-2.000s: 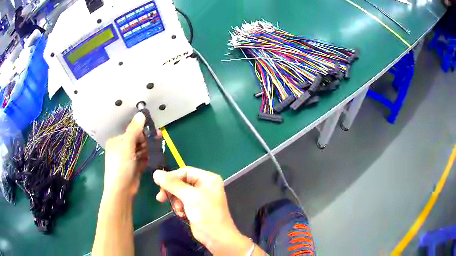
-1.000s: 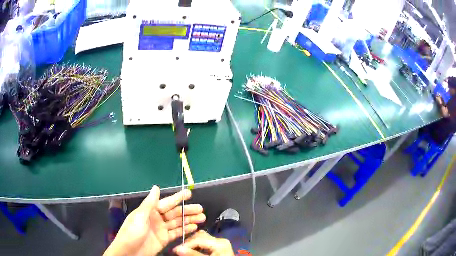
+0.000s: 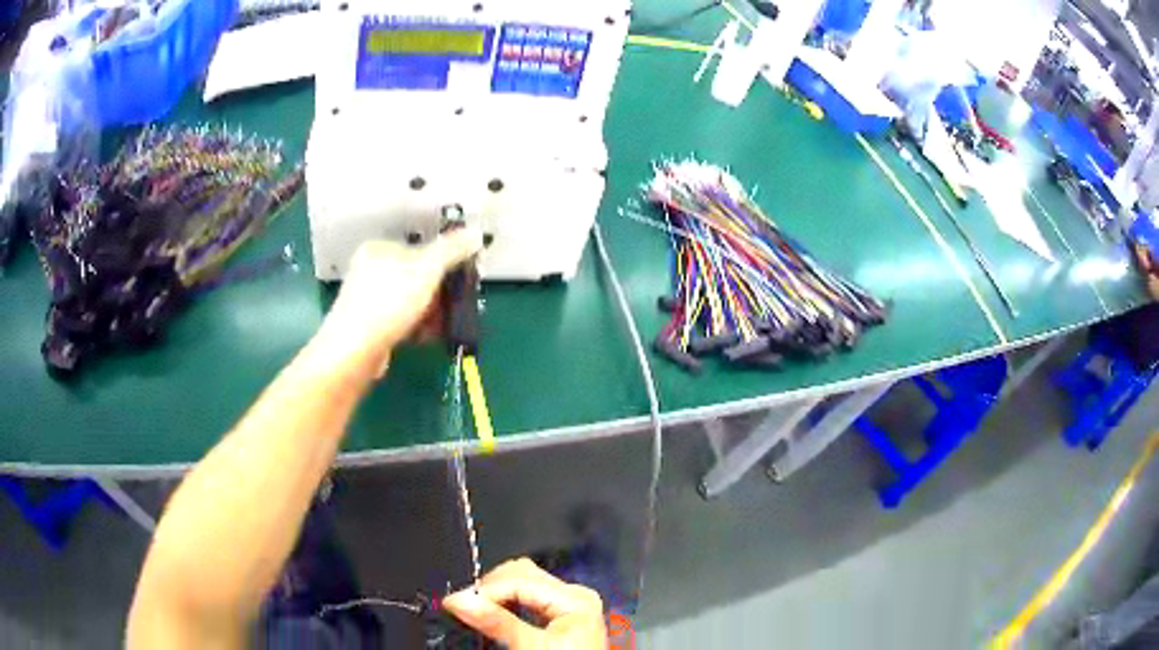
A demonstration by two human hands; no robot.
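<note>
The black twisting head (image 3: 463,311) projects from the front of the white wire-twisting machine (image 3: 381,152). My left hand (image 3: 404,282) is closed around its upper part, near the machine front. A twisted pair (image 3: 468,514) runs from the tip of the head down to my right hand (image 3: 534,607), looking speckled near the fingers. My right hand pinches the wires over my lap, near the bottom edge. A loose dark lead (image 3: 369,603) sticks out to the left of it. Any connector housing in that hand is hidden.
The right harness pile (image 3: 750,273) lies fanned beside the machine. The left pile (image 3: 153,241) is darker and tangled, with a blue bin (image 3: 159,64) and clear plastic bag (image 3: 51,114) behind. A grey cable (image 3: 642,368) hangs over the table edge. Part of a person shows far right.
My left hand has moved from the open-palmed pose by the wire up onto the twisting head. The wire now looks speckled and twisted. The machine sits slightly higher in view.
</note>
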